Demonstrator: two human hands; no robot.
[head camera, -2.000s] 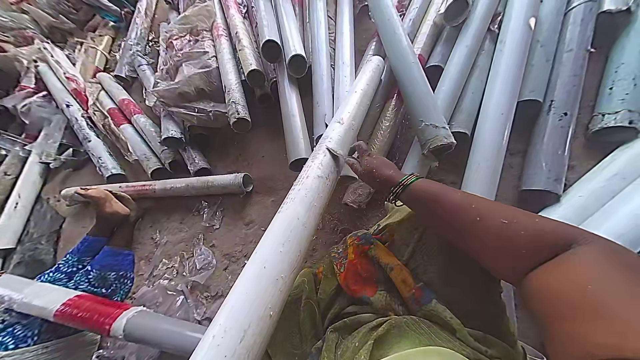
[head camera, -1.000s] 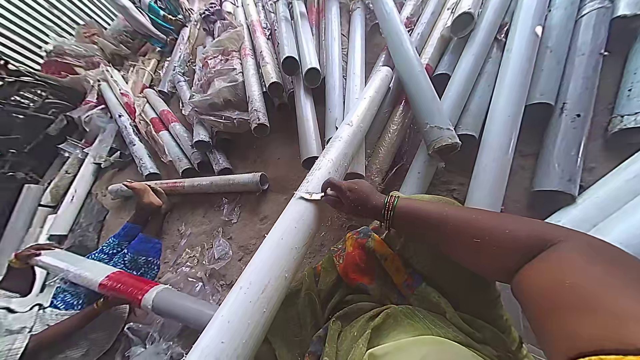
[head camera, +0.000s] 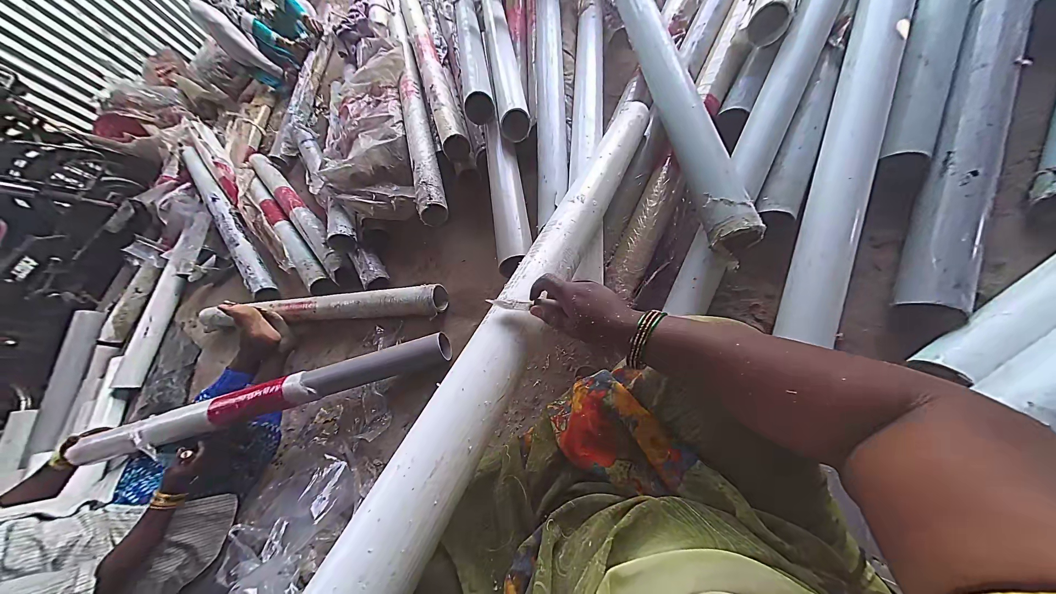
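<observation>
A long white plastic pipe (head camera: 445, 412) slants from the bottom edge up to the pile, across my lap's left side. My right hand (head camera: 584, 312), with bangles at the wrist, is at the pipe's upper half. Its fingers are closed on a small thin blade or scraper (head camera: 513, 304), whose edge lies against the pipe's surface. Whether it is metal cannot be told. My left hand is not in view. Green patterned cloth (head camera: 643, 503) covers my lap beside the pipe.
Co-workers' hands at the left hold a grey pipe with a red-and-white wrapping (head camera: 247, 402) and a dirty pipe (head camera: 330, 305). Many pipes (head camera: 841, 181) lie piled ahead and right. Clear plastic film (head camera: 305, 520) lies on the ground; a corrugated sheet (head camera: 74, 49) stands at upper left.
My right hand has stayed near the same stretch of the white pipe. A co-worker's red-and-white wrapped pipe has swung, its grey end now higher. The view has shifted toward the left.
</observation>
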